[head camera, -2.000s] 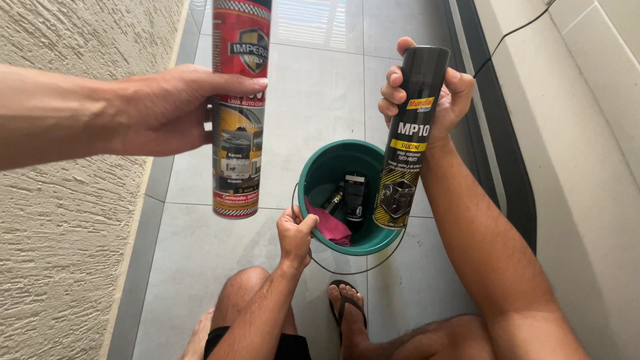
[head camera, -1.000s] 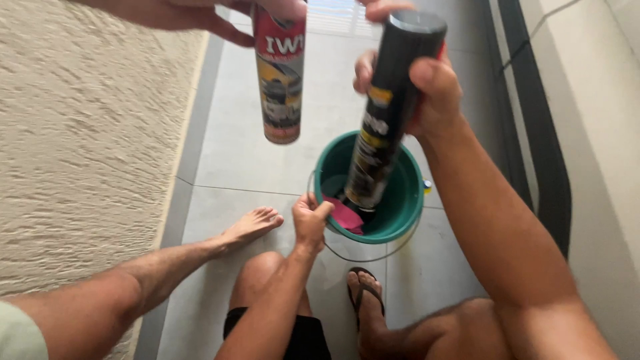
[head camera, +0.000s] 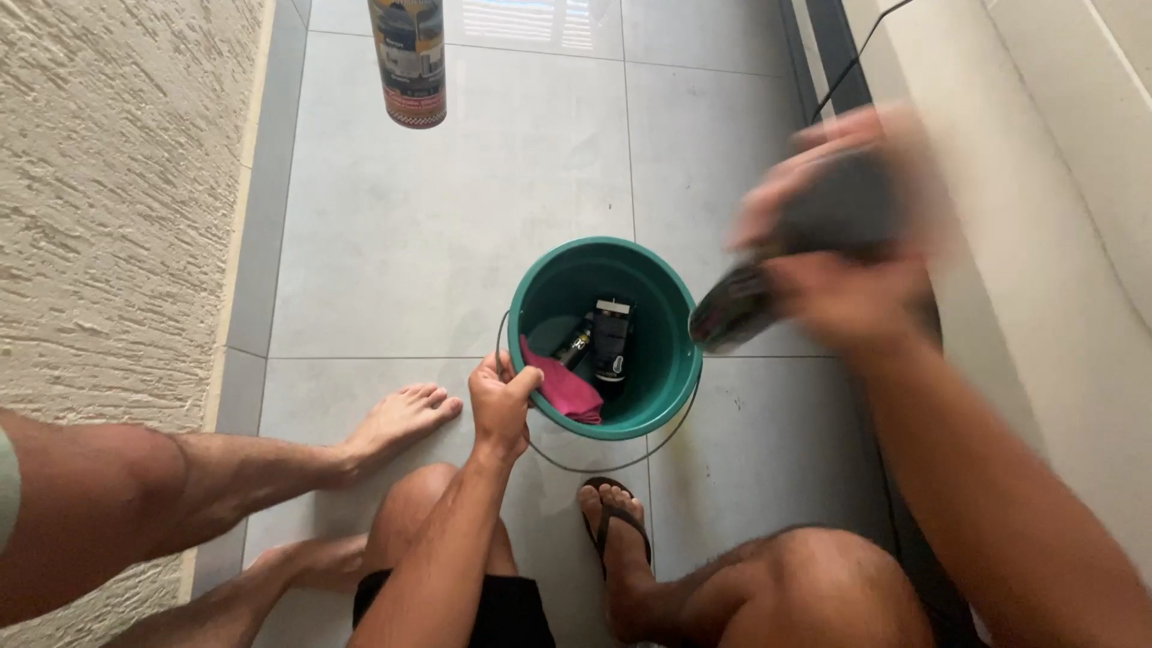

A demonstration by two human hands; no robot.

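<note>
My left hand (head camera: 504, 400) grips the left rim of a green plastic bucket (head camera: 668, 396), its thumb over the edge. Inside the bucket lie a pink cloth (head camera: 565, 389), a black device or bottle with a pale top (head camera: 611, 340) and a small dark bottle (head camera: 574, 344). To the right of the bucket, my right hand (head camera: 841, 288) is closed around a black spray can (head camera: 747, 297), tilted and strongly blurred. The can's lower end is close to the bucket's right rim; whether they touch is unclear. The bucket's wire handle (head camera: 603, 470) hangs down on the near side.
Another can (head camera: 411, 67), red at its base, is at the top edge; whatever holds it is out of view. Another person's bare leg (head camera: 261, 459) reaches in from the left. A rough wall (head camera: 117, 198) stands left, with a dark cable (head camera: 859, 54) at upper right. The floor is grey tile.
The black can in my right hand has moved from over the bucket to its right side. The other person's hand, seen on the red can before, has left the view; that can is now at the top edge.
</note>
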